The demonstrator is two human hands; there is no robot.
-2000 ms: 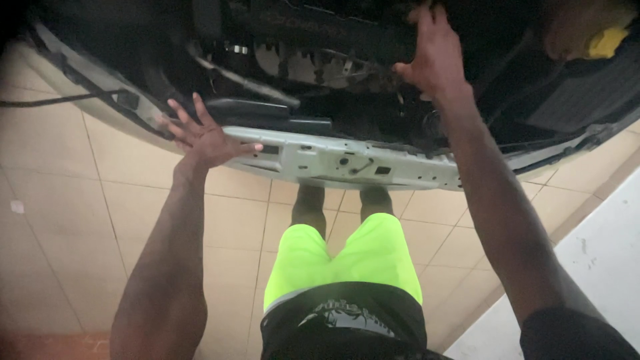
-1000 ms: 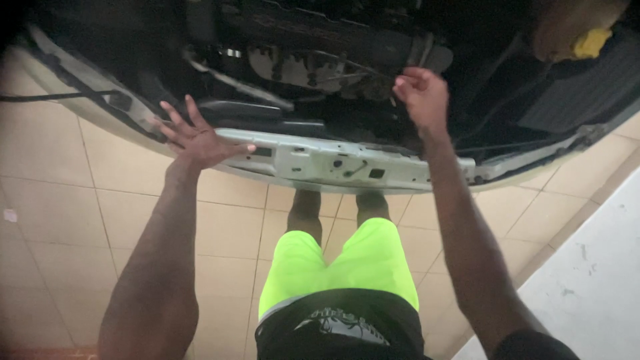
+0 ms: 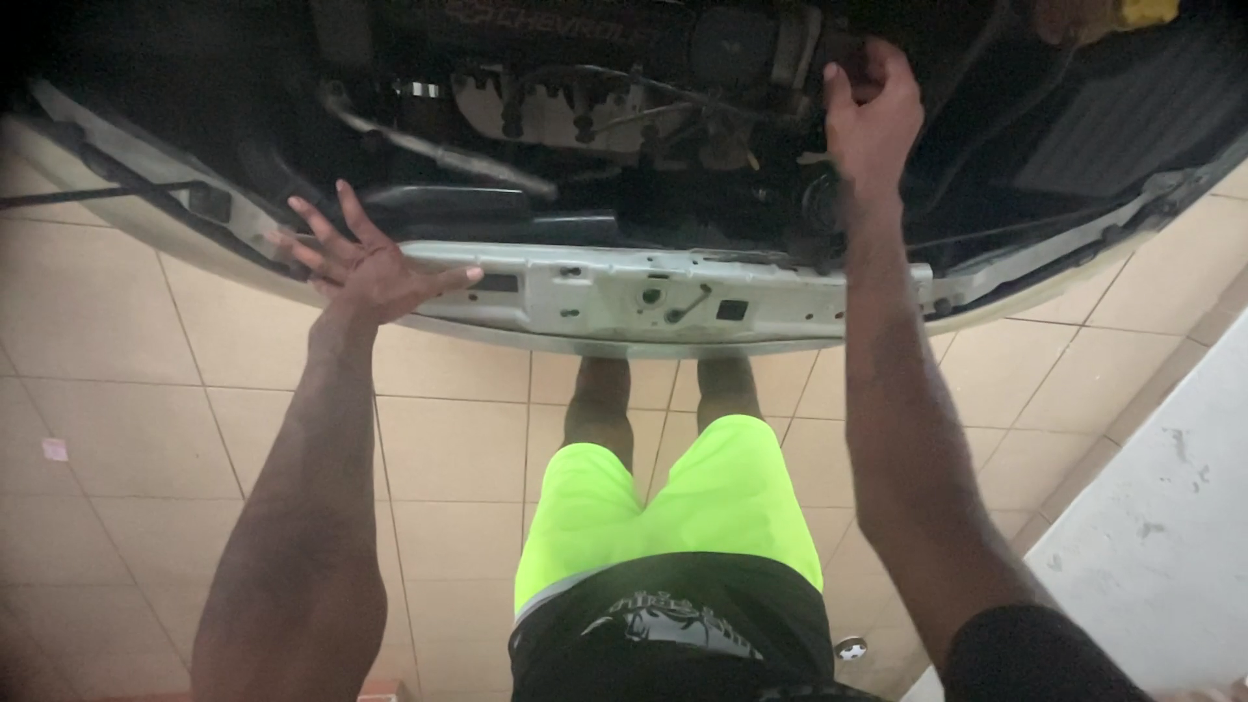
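Observation:
My left hand (image 3: 366, 278) rests, fingers spread, at the left end of the car's front crossmember (image 3: 609, 297); nothing is held in it. Over the dark engine bay, my right hand (image 3: 876, 122) is beside a hose or duct joint with a pale clamp band (image 3: 797, 44), right of the Chevrolet engine cover (image 3: 575, 29). Its thumb and fingers curve around a dark part that is too dim to make out, so whether they grip it is unclear. A metal heat shield (image 3: 546, 112) lies in the middle of the bay, with a thin cable or rod crossing above it.
A yellow cap (image 3: 1149, 12) sits on a reservoir at the upper right. The hood prop rod (image 3: 97, 195) reaches in from the left. A pale metal pipe (image 3: 439, 151) slants across the bay. Tiled floor (image 3: 448, 448) and a white wall or ledge (image 3: 1160, 546) lie below the bumper.
My right hand was higher over the bay, came down near the heat shield's right end, and has since moved right and up to the hose area. My left hand has stayed on the crossmember.

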